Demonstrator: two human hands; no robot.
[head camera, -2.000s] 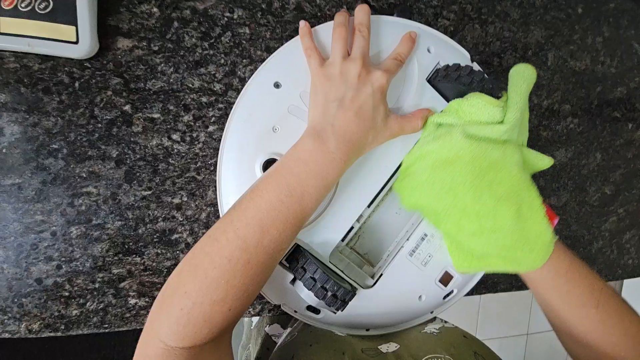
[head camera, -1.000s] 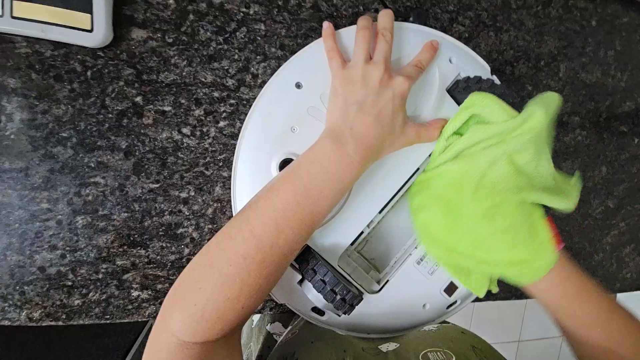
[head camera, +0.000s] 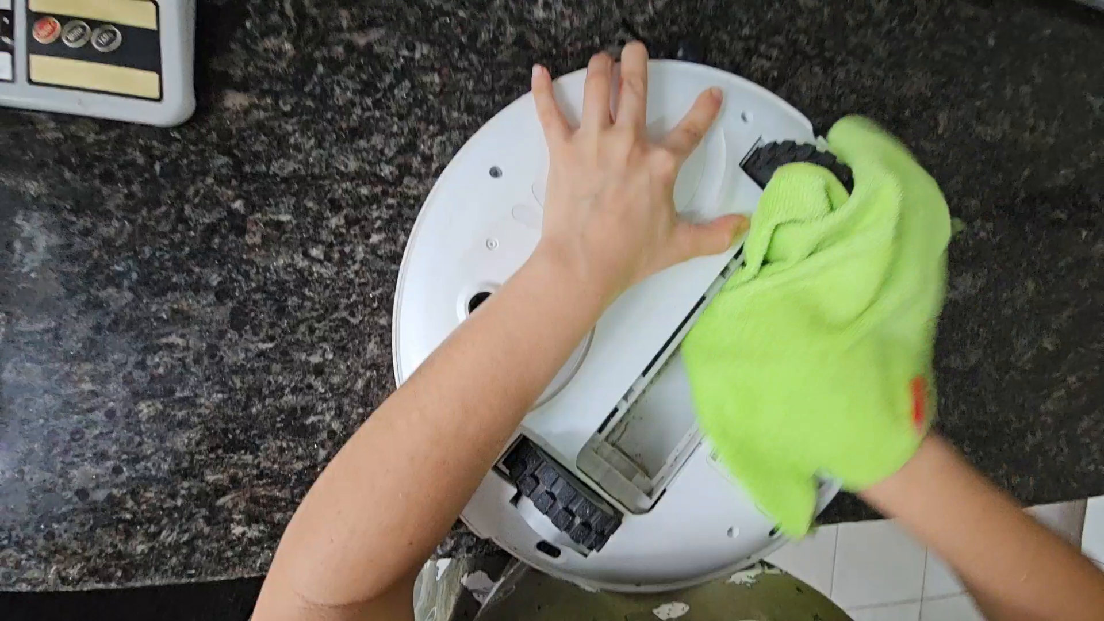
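A round white robot vacuum lies upside down, its treaded black wheels and long brush recess showing. Spread flat on the upper part of its underside is my left hand, fingers apart, the thumb reaching to the edge of the cloth. A lime-green cloth drapes over my right hand, whose fingers are hidden; only the wrist and forearm show below it. The cloth covers the vacuum's right side, including part of the recess and part of the upper wheel.
The vacuum rests on a dark speckled stone countertop, close to its front edge. A white-framed device with round buttons sits at the upper left. Below the counter are an olive-green patterned surface and white floor tiles.
The green cloth over my right hand has shifted and its folds have changed. My left hand stays spread on the vacuum.
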